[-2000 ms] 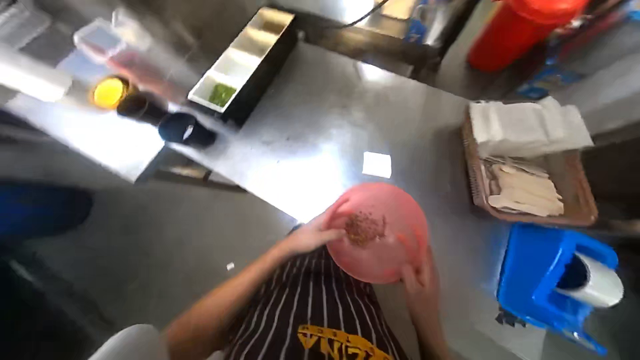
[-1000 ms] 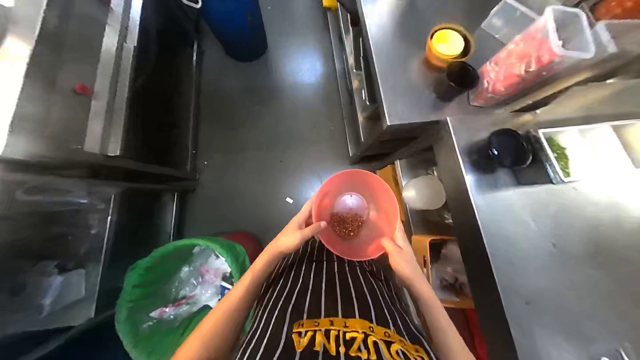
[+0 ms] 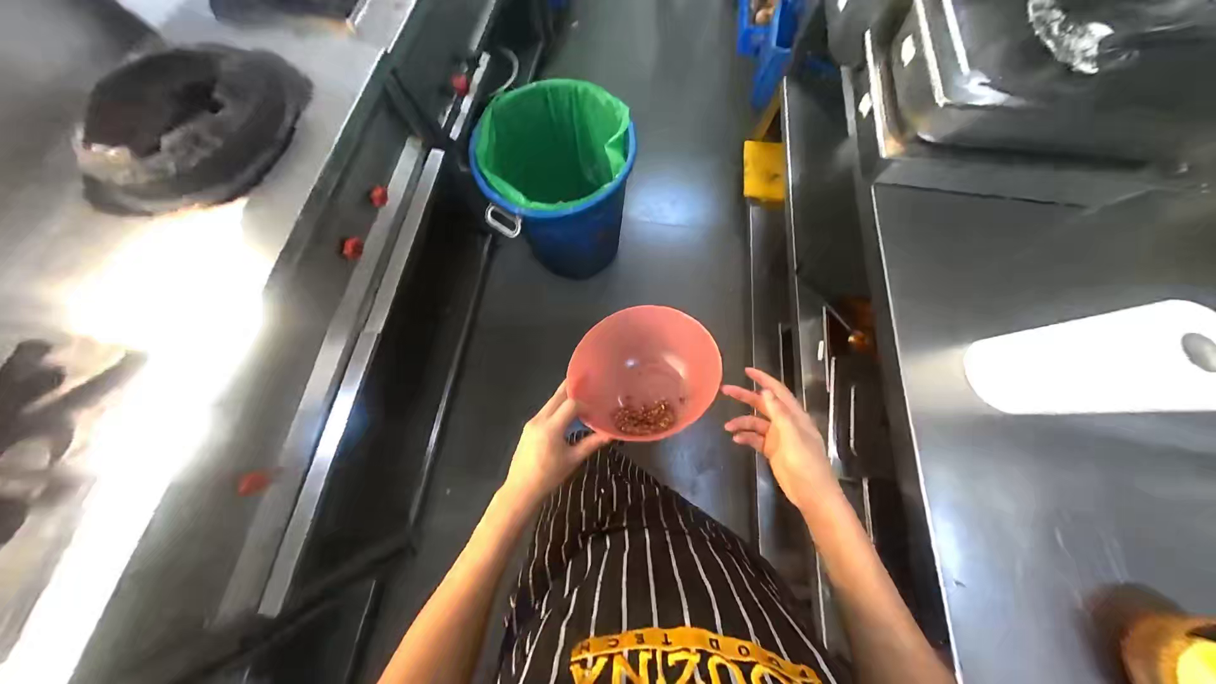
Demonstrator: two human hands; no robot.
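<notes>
A pink plastic bowl is held over the aisle in front of my striped apron. Small reddish-brown bits lie in its bottom, on the side nearer me. My left hand grips the bowl's near left rim, thumb toward the front. Just off the bowl's right side is my right hand, its fingers spread and nothing in it.
A blue bin with a green liner stands ahead, left of the aisle. Along the left runs a stove with red knobs and a burner. A steel counter on the right holds a white board.
My right hand has let go of the bowl's right side, while my left still holds it. The view has swung from the counters to the aisle with the blue bin.
</notes>
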